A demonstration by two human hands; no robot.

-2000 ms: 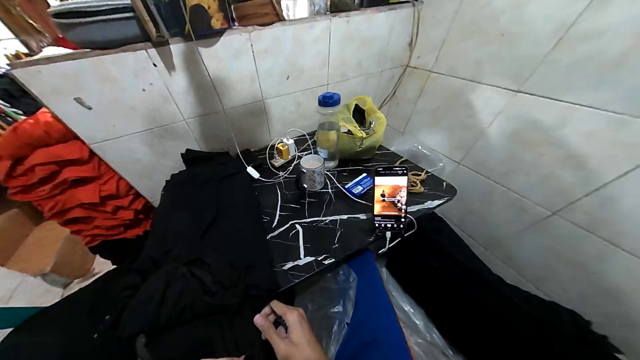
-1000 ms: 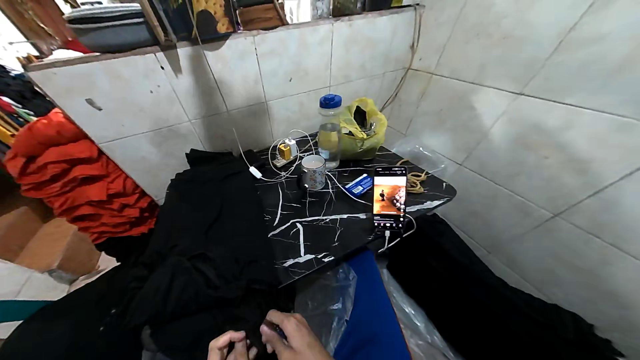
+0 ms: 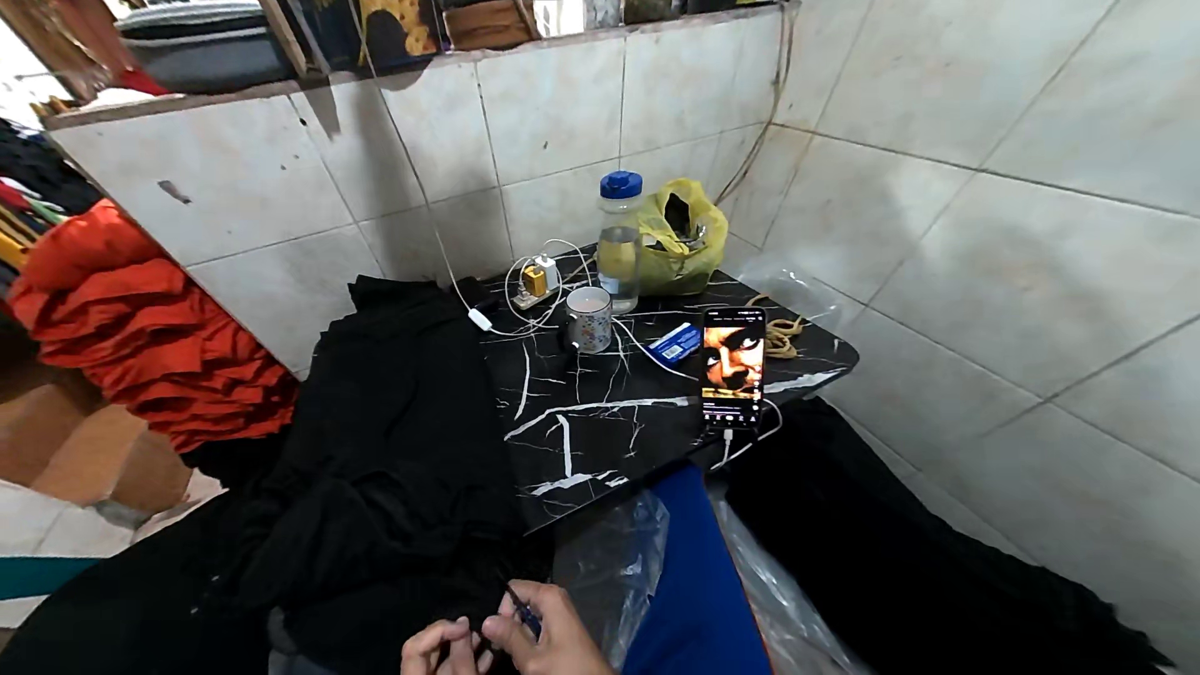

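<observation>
At the bottom middle, my right hand holds a small dark pointed tool, whose kind I cannot tell. My left hand is just beside it, with bent fingers near the right fingertips; whether it pinches cloth or thread cannot be made out. Both hands are over black cloth, which is heaped along the left side of the table and over the lap. Beside the right hand lie clear plastic and a blue cloth.
The black marble-patterned table bears a mug, a water bottle, a yellow plastic bag, chargers with white cables, a blue packet and a phone. Red garments are piled left; black cloth lies right.
My left hand, out of sight two seconds ago, has come in beside the right one. The dark tool now shows between the right fingers. The picture on the phone has changed.
</observation>
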